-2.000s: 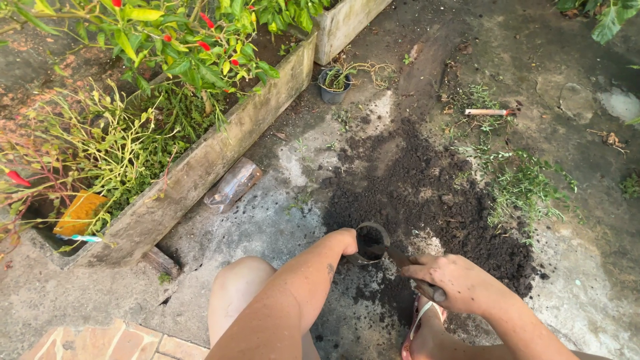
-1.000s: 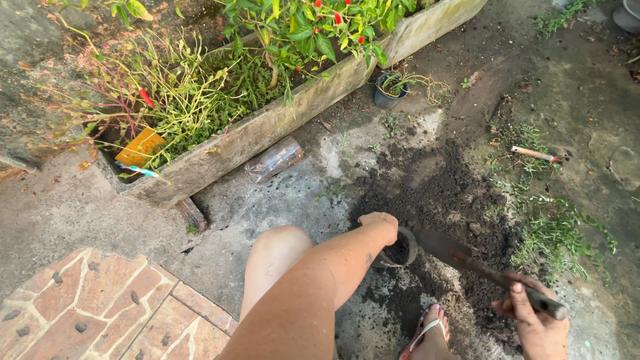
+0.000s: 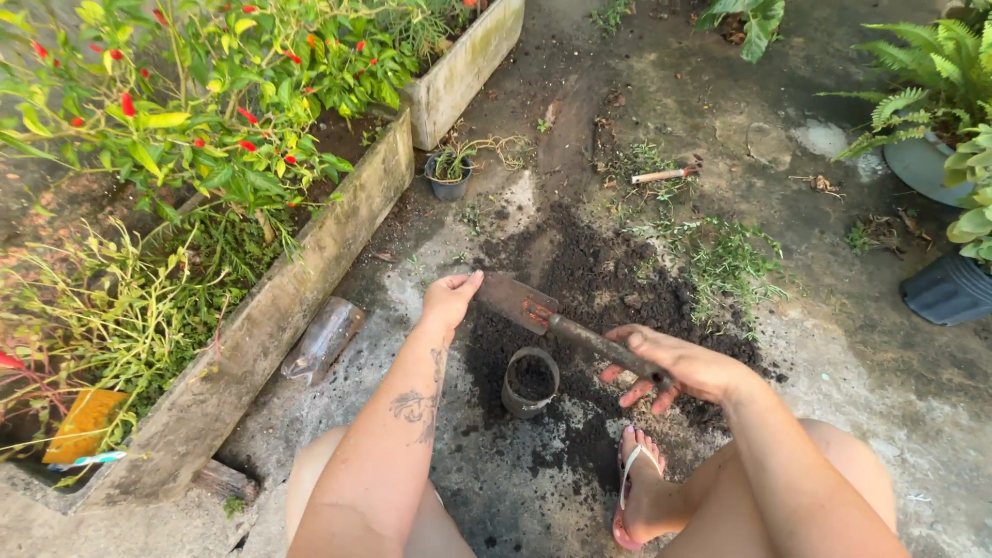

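A metal garden trowel (image 3: 518,304) is held slantwise above the dark soil. My left hand (image 3: 451,298) pinches the tip of its blade between thumb and fingers. The trowel's handle lies against my right hand (image 3: 659,360), thumb on top and the other fingers partly spread beneath. Just below the blade, a small round pot (image 3: 530,394) with dark soil in it stands upright on the concrete, touched by neither hand. Loose dark soil (image 3: 612,283) is heaped behind and around the pot.
Concrete planters (image 3: 310,267) with pepper plants run along the left. Near them are a clear plastic bag (image 3: 324,339) and a small potted plant (image 3: 448,177). Pulled weeds (image 3: 728,260) and a short-handled tool (image 3: 664,175) lie beyond the soil. Black pot (image 3: 949,291) at right; my sandaled foot (image 3: 643,484) is near the small pot.
My left hand has let go of the small pot and now grips the trowel's blade tip. The trowel has been lifted above the soil, its handle still at my right hand.
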